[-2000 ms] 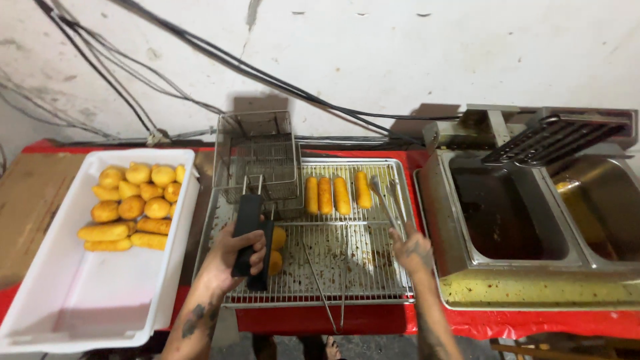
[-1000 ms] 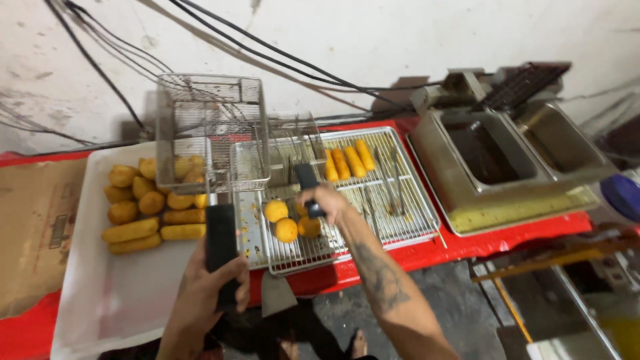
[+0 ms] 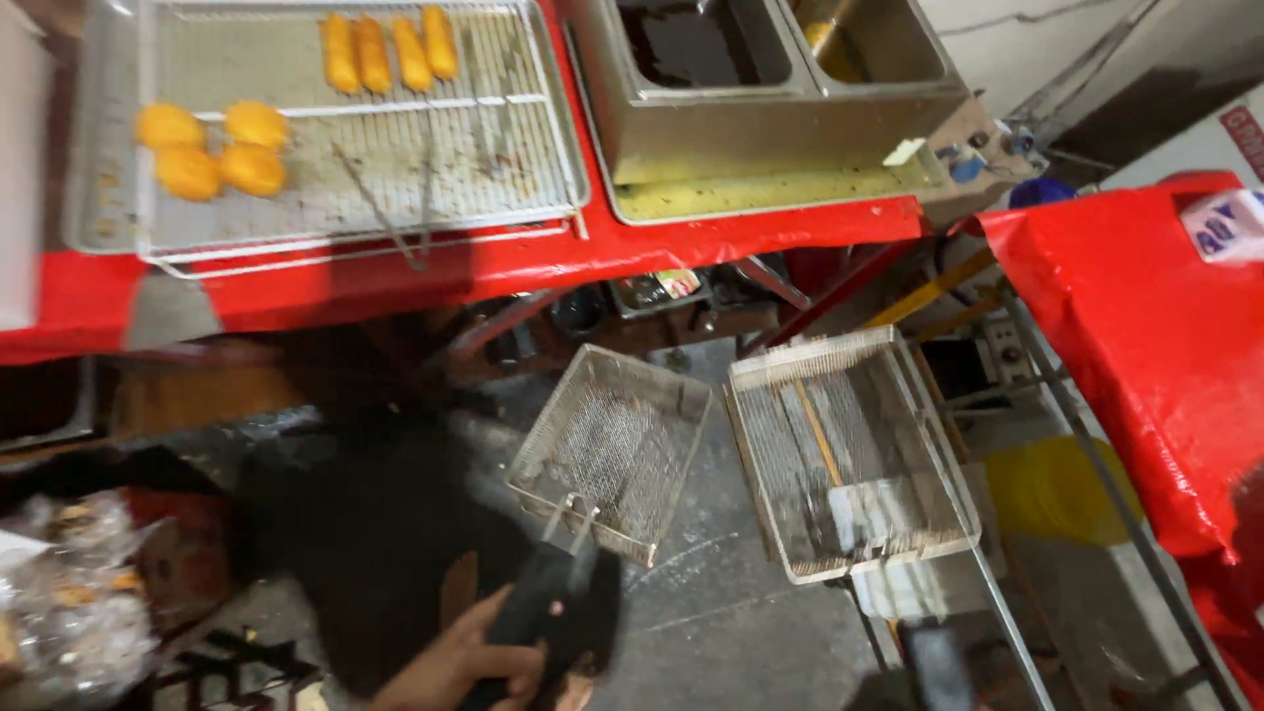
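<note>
My left hand (image 3: 484, 652) grips the black handle of a wire-mesh fryer basket (image 3: 612, 444) over the floor, at lower centre. To its right, a second fryer basket (image 3: 854, 454) has a blurred dark handle (image 3: 933, 667) near the bottom edge; my right hand cannot be made out. Both baskets hold no food. Above left, round golden fried pieces (image 3: 212, 148) and several long golden fried sticks (image 3: 390, 54) lie on a wire rack (image 3: 474, 148) over a metal tray. Metal tongs (image 3: 380, 202) lie on the rack.
A steel two-well fryer (image 3: 770, 118) stands on the red-covered table (image 3: 474, 281). Another red-covered table (image 3: 1116, 326) is at right, with a yellow container (image 3: 1062, 489) below. Plastic bags (image 3: 79, 592) sit at lower left.
The view has swung far right and down. The baskets, earlier above the trays, are now over the floor. The round pieces on the rack are uncovered. My right hand has left the view.
</note>
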